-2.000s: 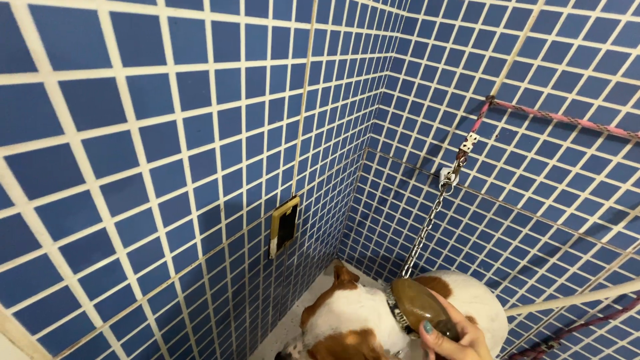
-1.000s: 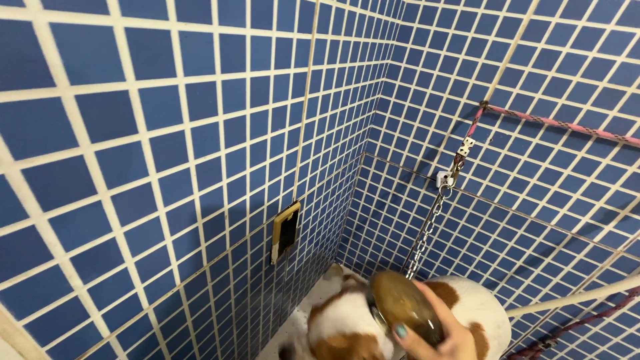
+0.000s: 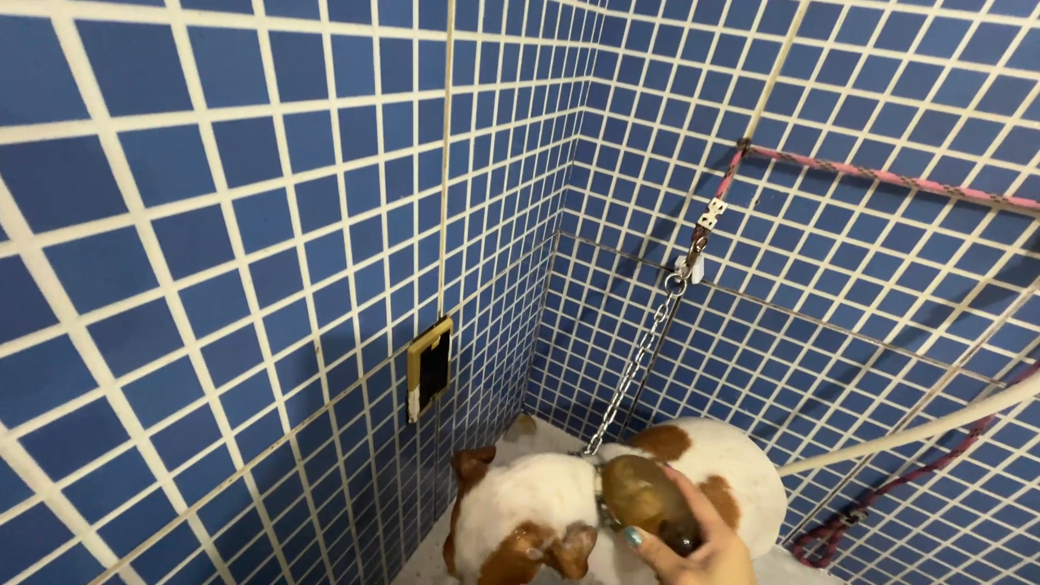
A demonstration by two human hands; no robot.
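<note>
At the bottom of the head view stands a white dog with brown patches, seen from above. My right hand, with a painted thumbnail, holds a rounded, translucent amber-brown object over the dog's neck and upper back; its exact kind I cannot tell. A metal chain rises from the dog's neck to a pink rope leash. The object partly covers the collar area. My left hand does not show.
Blue-tiled walls meet in a corner behind the dog. A yellow-framed dark panel is on the left wall. A pale hose or rod slants in from the right, above a dark pink rope.
The dog's head has moved, and its brown ears now show more plainly. My right hand still holds the amber-brown object, which has shifted slightly over the dog's neck.
</note>
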